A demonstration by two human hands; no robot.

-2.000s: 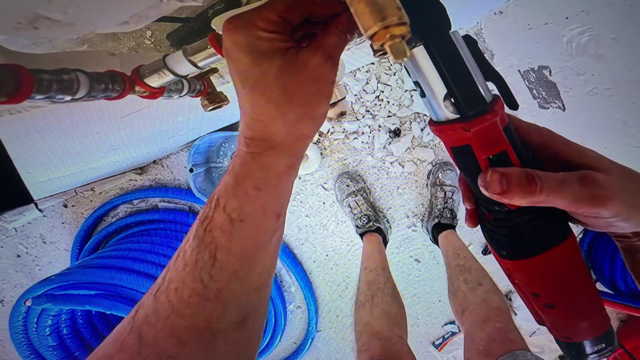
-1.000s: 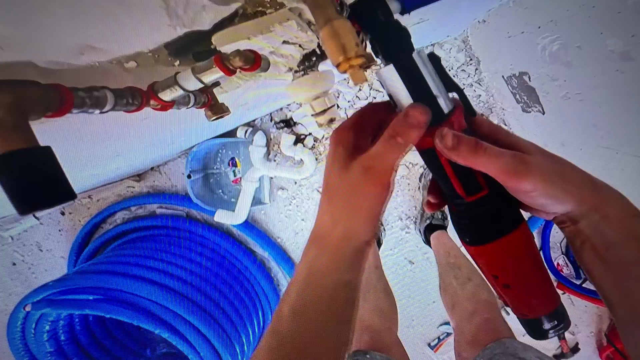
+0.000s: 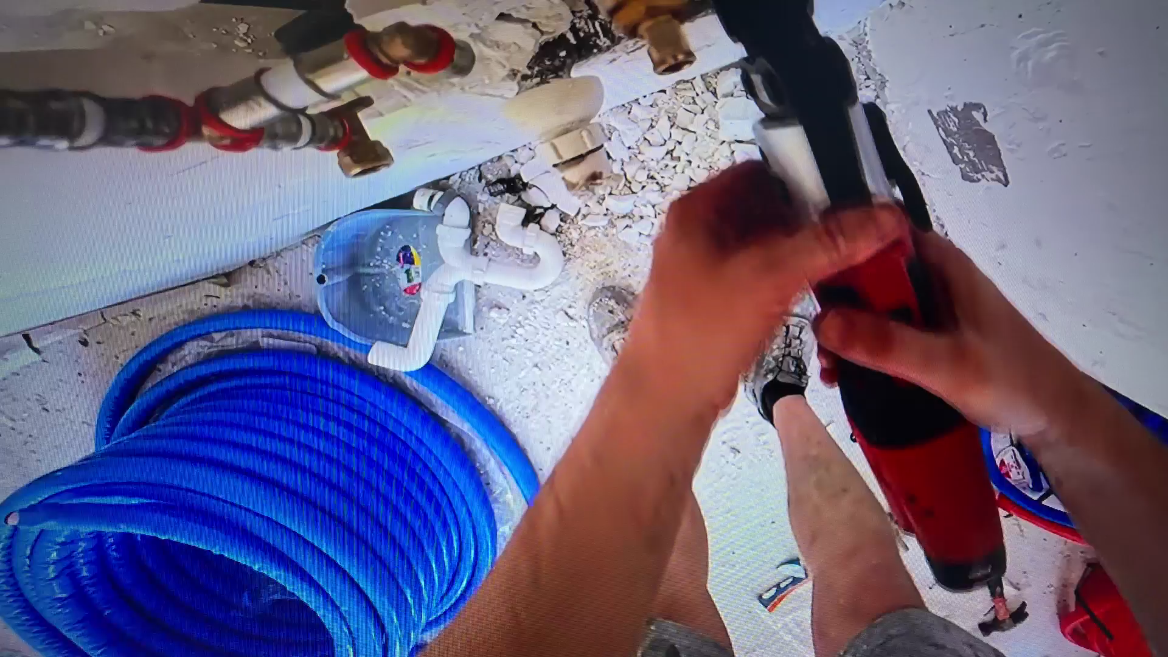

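Note:
Both hands are on a red and black power press tool (image 3: 922, 456), held at a slant with its black head toward the top edge. My left hand (image 3: 739, 265) wraps the tool's upper body, just below the silver section. Lower down on the right side, my right hand (image 3: 958, 338) grips the red and black housing. A brass fitting (image 3: 669, 44) hangs to the left of the tool's head; whether the two touch cannot be told. At the upper left runs a metal pipe assembly with red rings (image 3: 246, 109), ending in a brass outlet (image 3: 365, 157).
A large coil of blue pipe (image 3: 301, 456) lies at the lower left. Behind it are a clear bucket (image 3: 351, 274) and a white plastic drain trap (image 3: 443, 283). Rubble (image 3: 648, 137) covers the floor by the wall. A red object (image 3: 1104, 611) is at the lower right.
My left hand has come down from near the brass fitting onto the press tool. The bucket and white trap, partly hidden behind my left arm at first, now show. The view has shifted.

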